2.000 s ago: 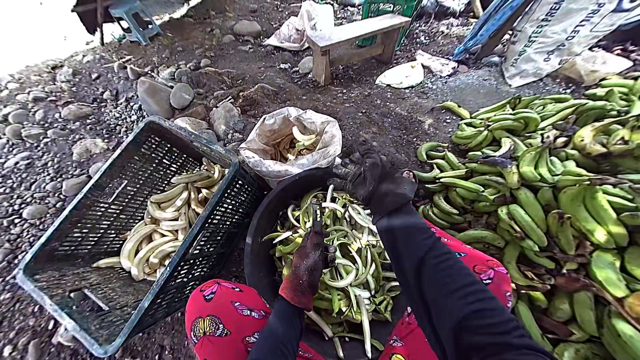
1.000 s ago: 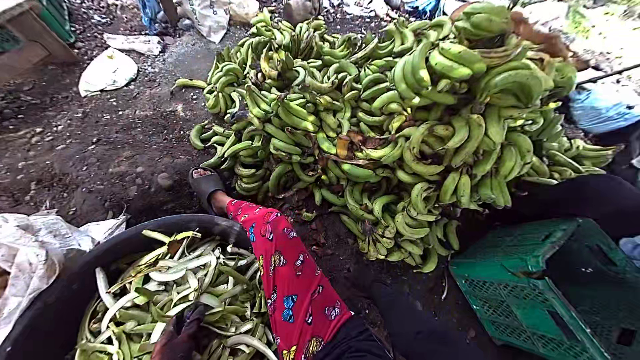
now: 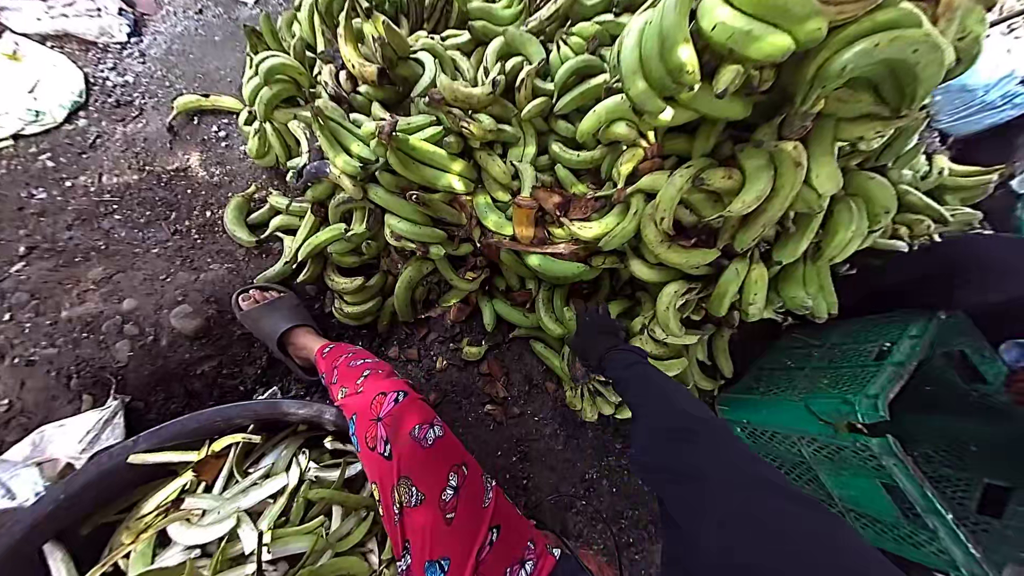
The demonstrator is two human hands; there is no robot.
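Note:
My right hand (image 3: 596, 332), in a dark glove and long black sleeve, reaches to the near edge of a big pile of green bananas or plantains (image 3: 552, 264). It touches a small green bunch (image 3: 590, 396) there; its fingers are dark and partly hidden, so their grip is unclear. At the lower left stands a black tub (image 3: 248, 412) with long green and whitish peels (image 3: 240, 496) in it. A thin dark upright thing shows among the peels near the bottom edge, too little of it to name. My left hand is out of view.
My sandaled foot (image 3: 276, 320) and butterfly-patterned red trouser leg (image 3: 432, 456) lie between tub and pile. Green plastic crates (image 3: 832, 376) stand at the right. A white sack (image 3: 68, 448) lies beside the tub, and another pale sack (image 3: 36, 84) on the dirt at the upper left.
The view has swung right, from the tub and the crate of peeled fruit to the pile. My right hand has gone from above the tub to the pile; my left hand has left the view.

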